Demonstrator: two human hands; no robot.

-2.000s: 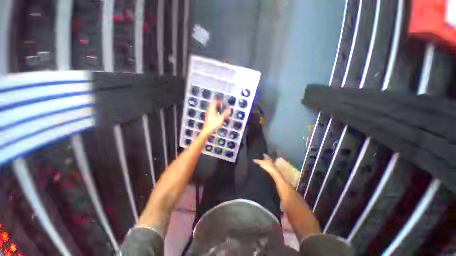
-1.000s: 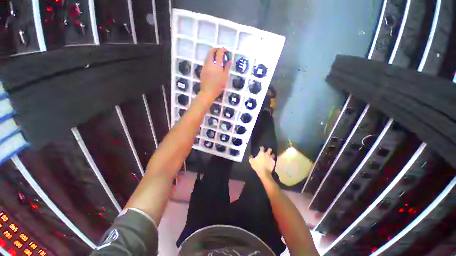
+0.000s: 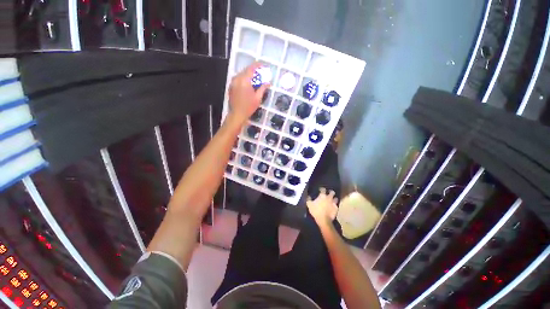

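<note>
A white compartment tray (image 3: 348, 67) lies in front of me, tilted in the view. Its near rows hold dark round watch heads; the far pockets are pale and empty. My left hand (image 3: 246, 95) is over the tray's left side, with its fingertips on a watch head (image 3: 261, 76) that has a lit face. Beside it, another watch head (image 3: 287, 81) shows a bright white face, and one farther right (image 3: 310, 89) is lit blue. My right hand (image 3: 323, 205) is near my right thigh, fingers apart, holding nothing.
Tall racks stand on both sides, with black shelves and white front edges (image 3: 123, 199). Dark horizontal beams (image 3: 482, 124) cross them. Blue-and-white panels (image 3: 18, 127) are at the left, above a red display (image 3: 18, 277). A pale yellowish object (image 3: 357, 215) is beside my right hand.
My left hand has moved left to a pocket beside the one it was at. The watch head it was at now shows a white face. The tray appears farther right in the view.
</note>
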